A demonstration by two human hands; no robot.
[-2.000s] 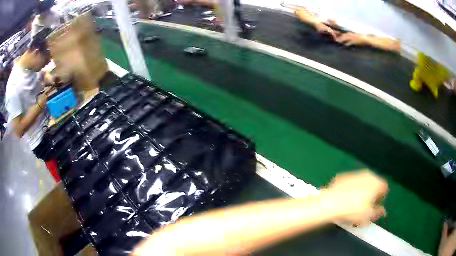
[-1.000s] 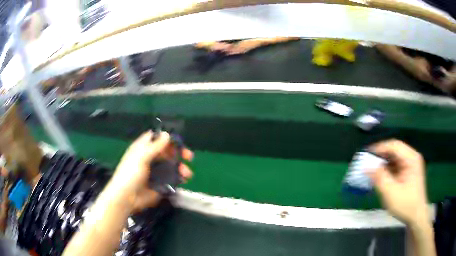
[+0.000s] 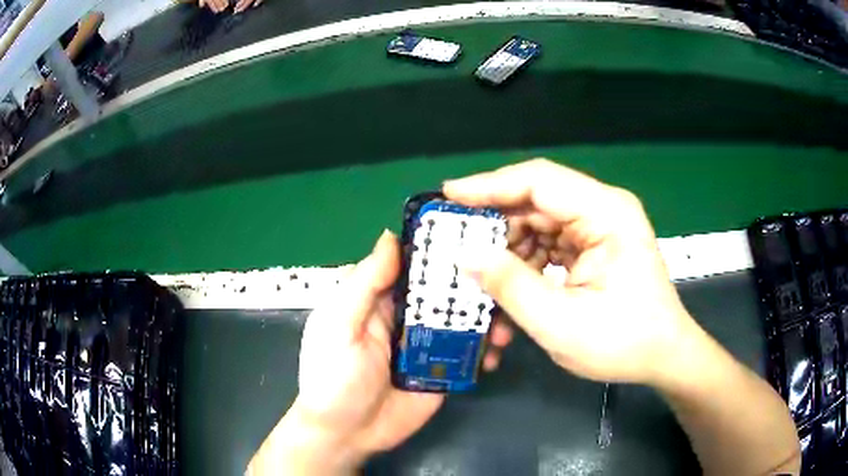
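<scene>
A blue main board (image 3: 442, 358) with a white dome sheet (image 3: 454, 270) of dark round dots lies in a black phone housing (image 3: 402, 307), face up, at the centre. My left hand (image 3: 349, 358) holds the housing from below and the left side, with fingertips showing at its right edge. My right hand (image 3: 581, 270) has its thumb on the dome sheet and its index finger at the housing's top edge. The board covers most of the housing; whether it is fully seated I cannot tell.
Stacked glossy black trays stand at left (image 3: 88, 372) and at right (image 3: 809, 316). The green belt (image 3: 325, 214) carries two part-built phones (image 3: 507, 60). A thin metal tool, perhaps tweezers (image 3: 605, 418), lies on the dark mat. A person's hands (image 3: 231, 5) show at the top left.
My hands have come together at the centre. The board from my right hand is now in the dark housing held by my left. The view has turned right and down.
</scene>
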